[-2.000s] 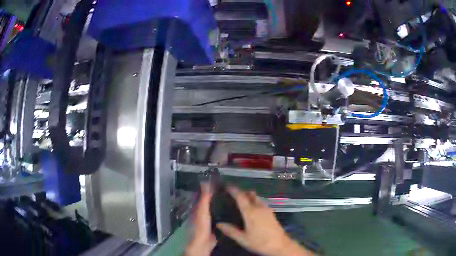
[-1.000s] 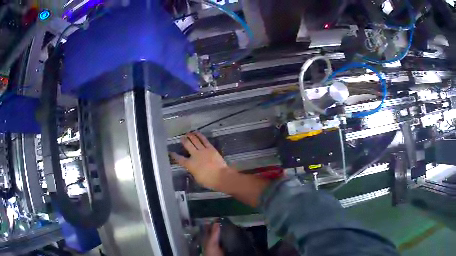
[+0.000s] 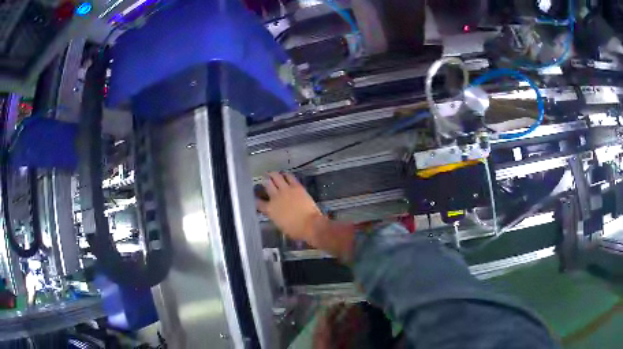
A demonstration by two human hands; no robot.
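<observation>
My right hand [image 3: 290, 208] reaches over the conveyor rails [image 3: 369, 198], close beside the long silver linear axis module [image 3: 184, 232]. Its back faces me and its fingers are slightly apart. Dark surfaces lie around the fingertips, and what is under the palm is hidden. At the bottom edge is a blurred reddish-brown shape, perhaps my left hand [image 3: 333, 327], cut off by the edge. A dark shape [image 3: 372, 327] is beside it; I cannot tell whether the hand holds it.
A blue end cover [image 3: 198, 61] tops the axis module, with a black cable chain [image 3: 99, 204] on its left. Right of my hand hangs a black head with a yellow stripe [image 3: 447, 187] and blue tubing [image 3: 540, 102]. Green floor [image 3: 546, 293] shows lower right.
Two seconds ago both hands were together around a dark block low in the middle. Since then my right hand has reached forward onto the rails; my left stays low, now at the bottom edge.
</observation>
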